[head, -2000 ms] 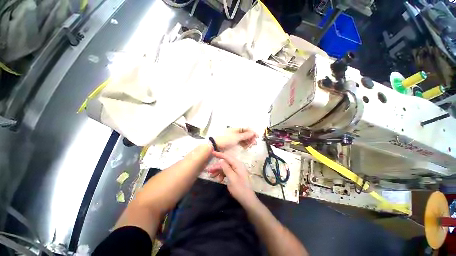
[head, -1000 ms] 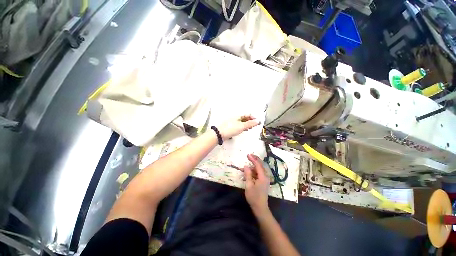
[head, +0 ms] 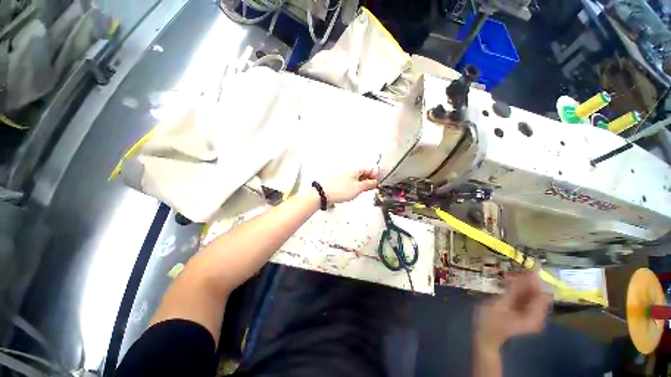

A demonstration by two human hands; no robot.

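Observation:
The off-white sewing machine (head: 544, 173) stands at the right, its head over the white table. My left hand (head: 353, 184) is at the left end of the head, fingertips together by the needle area (head: 401, 195); whether they pinch something is too small to tell. My right hand (head: 519, 305) is blurred, below the yellow binding tape (head: 478, 234), which runs from the lower right to the needle area. Dark-handled snips (head: 398, 247) lie on the table below the needle area. A cream canvas bag (head: 213, 147) lies bunched left of my left hand.
Another canvas bag (head: 357, 59) with a yellow edge lies behind the head. A blue bin (head: 489, 51) and yellow thread cones (head: 593, 105) stand at the back right. An orange-yellow tape roll (head: 644, 311) is at the far right. A shiny metal worktop (head: 96, 221) is at the left.
My right hand has moved away from beside the snips, rightwards to below the tape. My left hand has moved up to the machine head. The view has shifted slightly.

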